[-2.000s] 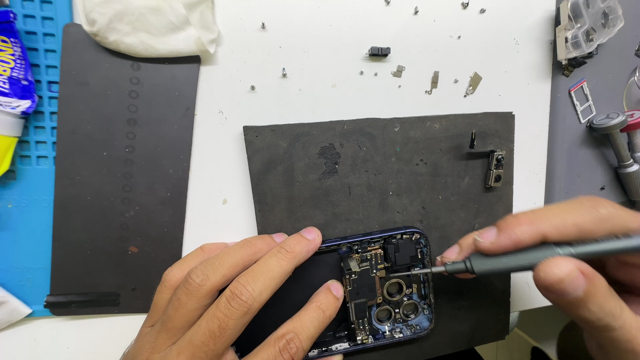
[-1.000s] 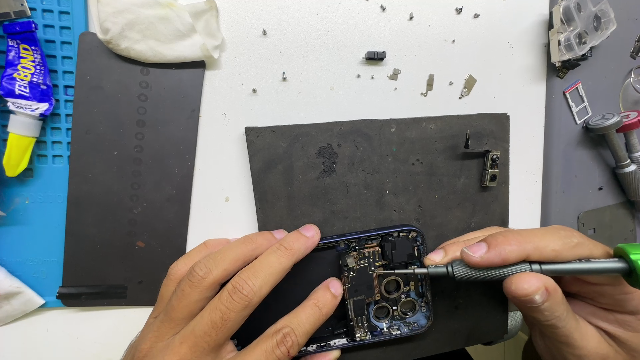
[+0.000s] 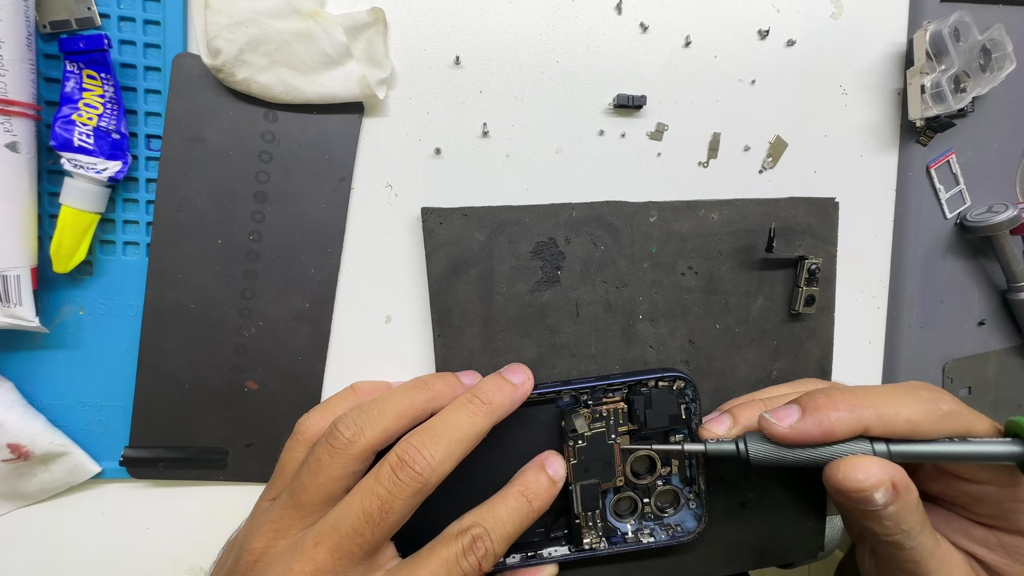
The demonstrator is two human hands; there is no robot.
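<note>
My left hand (image 3: 416, 472) lies over the left part of an opened smartphone housing (image 3: 696, 512) and grips it by its long edges. My right hand (image 3: 872, 456) holds a metal precision screwdriver (image 3: 808, 450), its thin shaft lying level across the phone. The tip meets the right edge of the logic board (image 3: 596, 452), just above three round camera rings (image 3: 642, 466). The phone rests on a dark foam mat (image 3: 632, 304). A removed camera module (image 3: 806, 286) sits on the mat's right side.
Small screws (image 3: 485, 129), metal brackets (image 3: 774, 152) and a black part (image 3: 630, 101) lie on the white table. At left are a glue tube (image 3: 88, 120), a dark panel (image 3: 240, 280) and a whitish cloth (image 3: 288, 48). A SIM tray (image 3: 948, 184) lies at right.
My right hand's fingers have shifted on the screwdriver, which lies more level than two seconds ago. My left hand stays on the phone.
</note>
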